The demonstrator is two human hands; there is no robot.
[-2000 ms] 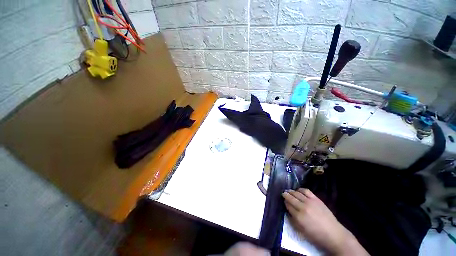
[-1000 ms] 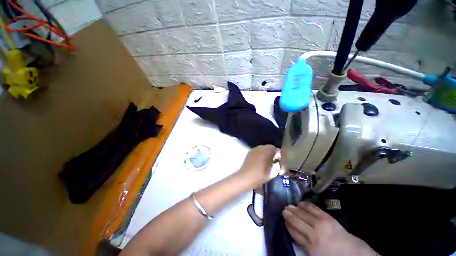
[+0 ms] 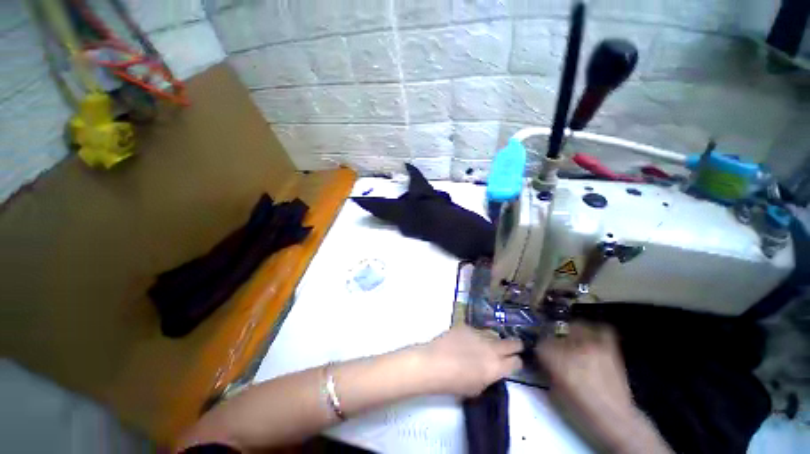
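Note:
A long narrow dark band [image 3: 487, 418] hangs toward me over the white tabletop. My left hand [image 3: 475, 359], with a bracelet at the wrist, grips the dark cloth just in front of the presser foot [image 3: 502, 317]. My right hand [image 3: 582, 359] is blurred, close to the right of my left hand at the cloth; its fingertips are unclear. The large black garment piece [image 3: 688, 355] lies bunched right of the needle. The white sewing machine head [image 3: 568, 235] stands above the work. Small dark cut pieces [image 3: 426, 215] lie left of and behind it.
A folded dark bundle [image 3: 226, 266] lies on the cardboard [image 3: 133, 213] at left, beside the orange edge [image 3: 258, 332]. A round clear disc [image 3: 365, 275] is on the tabletop. A black rod [image 3: 567, 84], a dark-handled screwdriver [image 3: 604, 80] and a light-blue lamp [image 3: 506, 170] stand behind the machine.
My left hand has come down from beside the machine head to the cloth in front of the foot. My right hand has moved up toward the needle. The band's near part has shifted and bunched.

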